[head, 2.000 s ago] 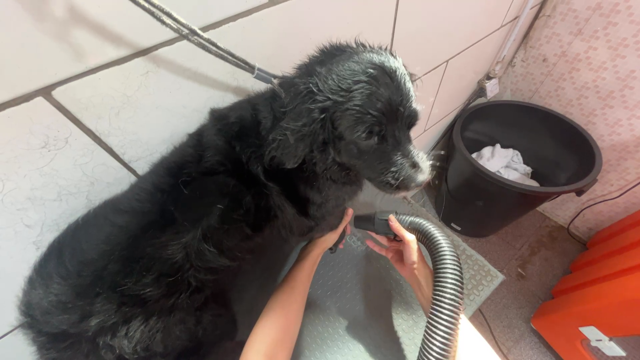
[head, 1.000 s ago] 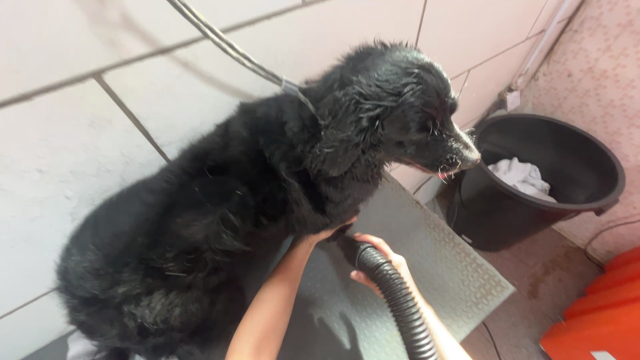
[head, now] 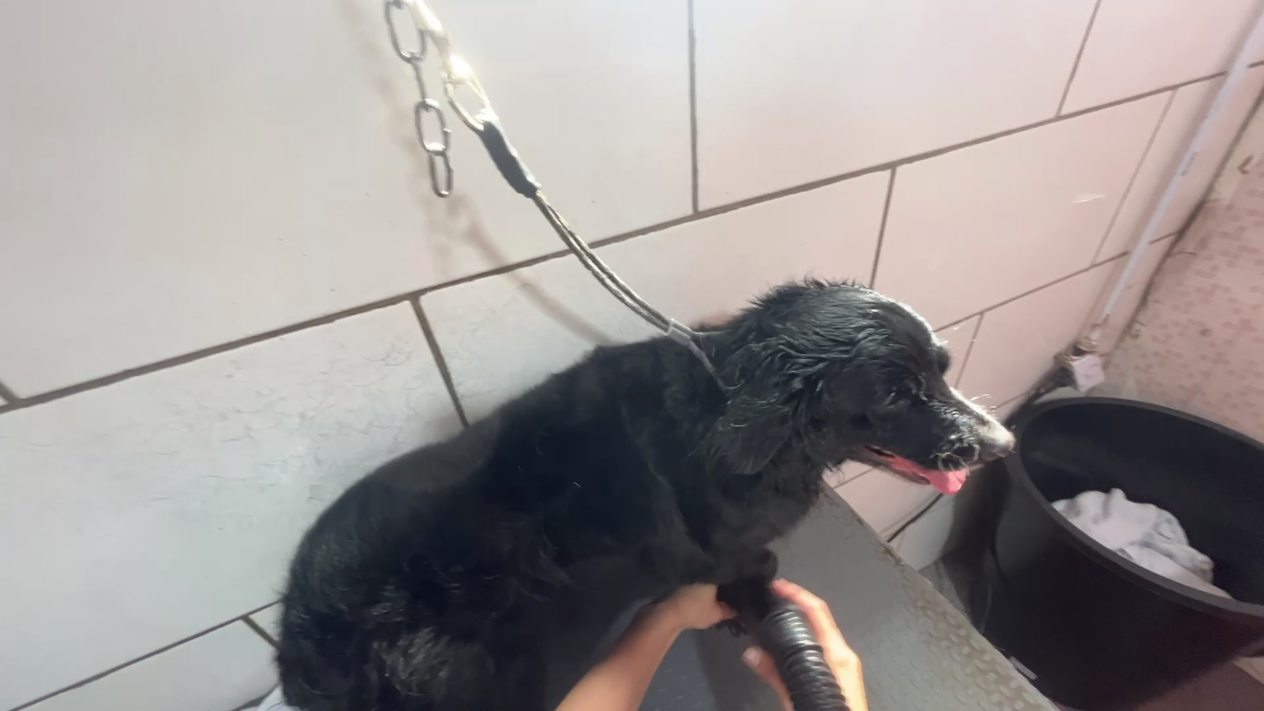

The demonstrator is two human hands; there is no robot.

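A black dog [head: 592,474] with damp fur and its tongue out is on a textured grooming table [head: 889,602], beside the tiled wall. A cable loop [head: 602,272] runs from its neck up to a metal clip and a chain [head: 433,128]. My right hand [head: 825,637] is closed around the nozzle end of a black ribbed dryer hose [head: 798,652]. My left hand [head: 696,604] is at the dog's chest and front leg, just left of the nozzle; its fingers are partly hidden, so what they grip is unclear.
At the right, past the table's edge, stands a large black plastic tub [head: 1047,553] with a white cloth [head: 1136,533] inside. Behind the tub, a pipe [head: 1175,188] runs down the wall to a small white fitting [head: 1084,370]. The tiled wall [head: 247,217] is close behind the dog.
The dog's head has turned from facing down toward the hose to facing right, and its mouth has opened. The view has swung upward, bringing the chain and clip into sight.
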